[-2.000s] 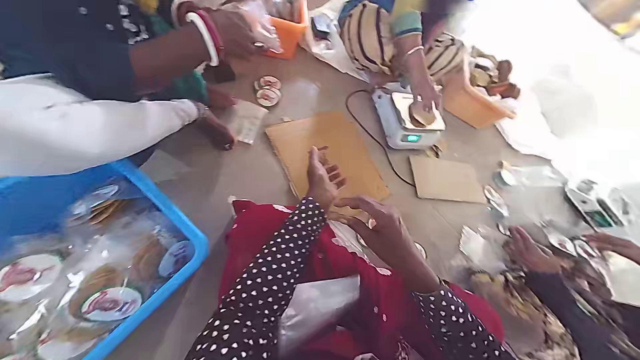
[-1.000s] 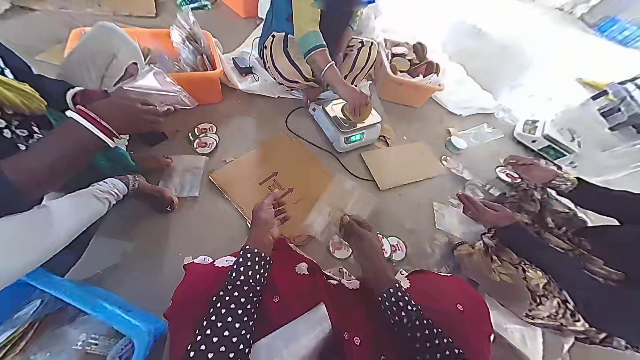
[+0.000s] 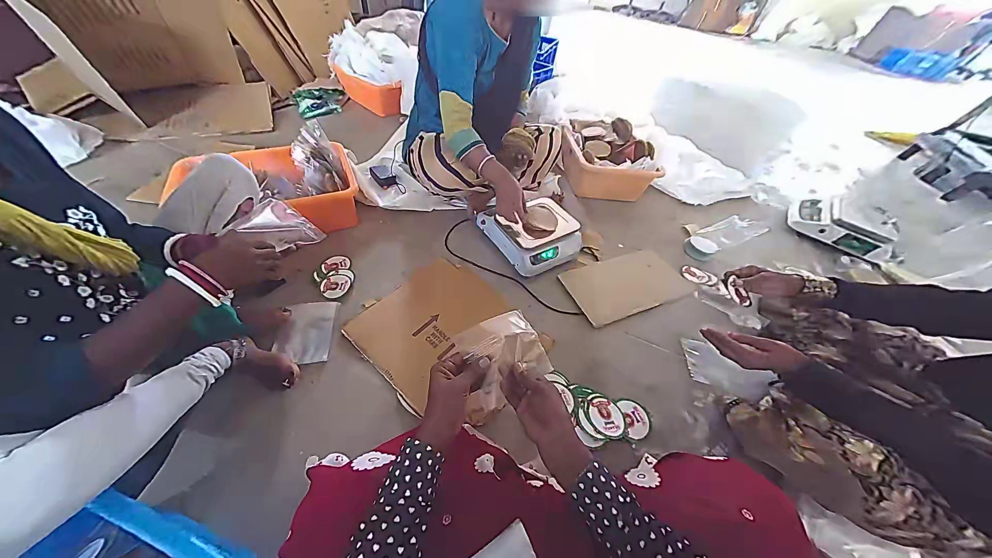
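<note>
Both my hands are on a clear plastic bag [image 3: 508, 341] above the near edge of a flat cardboard sheet [image 3: 442, 310]. My left hand [image 3: 453, 391] pinches the bag's left side, and my right hand [image 3: 539, 411] has its right side between thumb and fingers. Whether the bag holds anything is not clear. Round printed labels [image 3: 606, 417] with green rims lie in an overlapping pile on the floor, just right of my right hand. Another clear bag or plastic sheet [image 3: 511, 541] rests on my red, flower-patterned clothing.
Ahead, a person's hand rests on a round brown item [image 3: 540, 221] on a digital scale [image 3: 527, 252]. Orange crates [image 3: 329, 209] stand beyond, with a blue crate [image 3: 147, 527] at lower left. People sit at both sides, near more labels [image 3: 335, 280] and a second scale [image 3: 841, 232]. A smaller cardboard piece [image 3: 624, 287] lies right.
My left hand, empty and apart from the bag a second ago, now grips it together with my right. The view has tilted up, showing more of the background.
</note>
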